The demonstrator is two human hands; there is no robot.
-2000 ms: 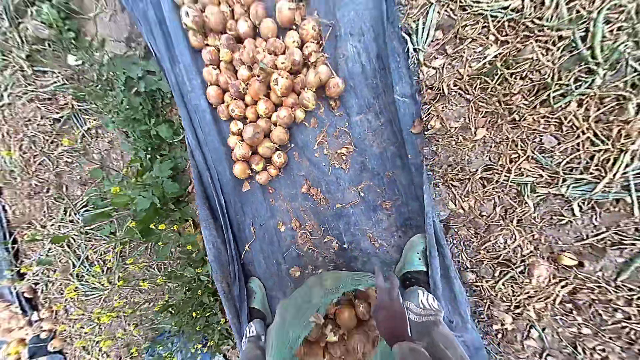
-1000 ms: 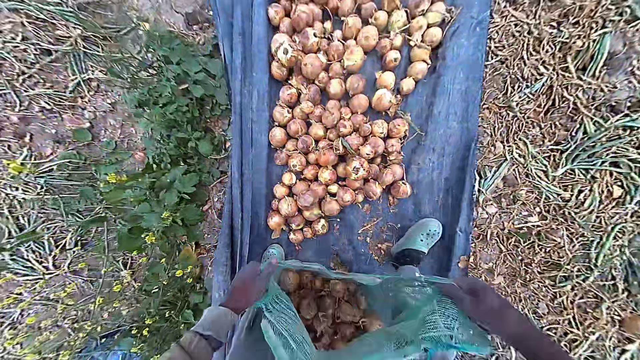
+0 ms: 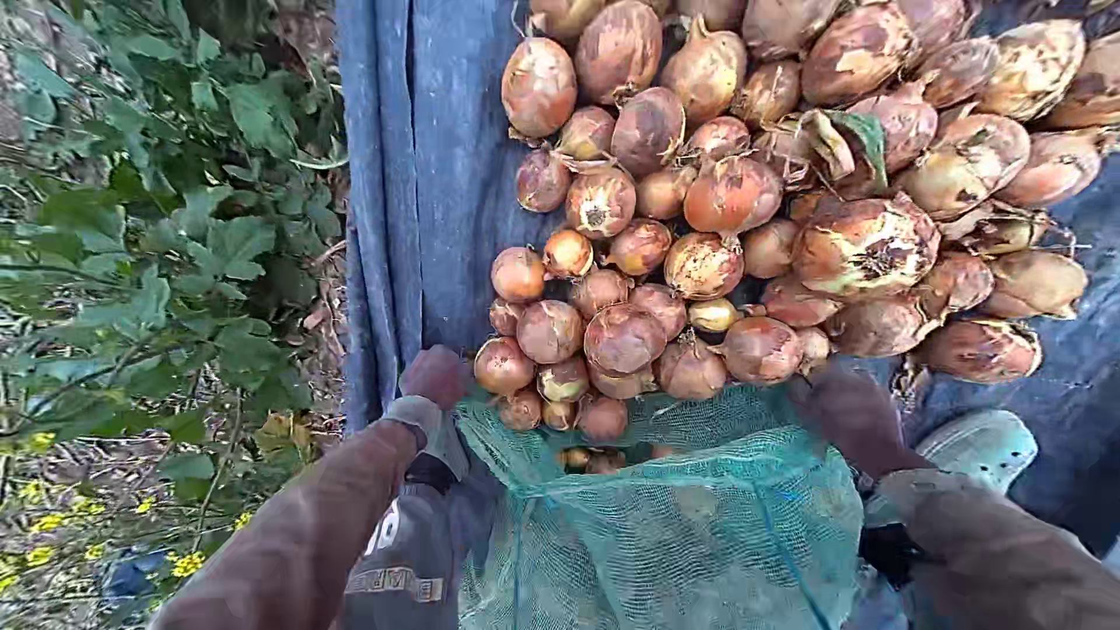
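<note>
A green mesh sack (image 3: 682, 534) lies with its mouth spread against the near edge of a heap of onions (image 3: 625, 339); a few onions show inside it. At the left corner of the sack's mouth, my left hand (image 3: 435, 376) is closed, blurred, on its rim, beside the smallest onions. My right hand (image 3: 849, 416) grips the opposite side of the rim, just below the larger onions. The fingertips of both hands are partly hidden. Under the heap runs a blue fabric sheet (image 3: 455, 192).
Leafy green plants (image 3: 236, 245) and yellow flowers (image 3: 184, 564) grow left of the sheet's folded edge. My feet stand either side of the sack; a pale green clog (image 3: 980, 448) shows on the right.
The sack's mouth has gone from in front of my feet to the onions' near edge, held by both hands. The view is now much closer to the heap.
</note>
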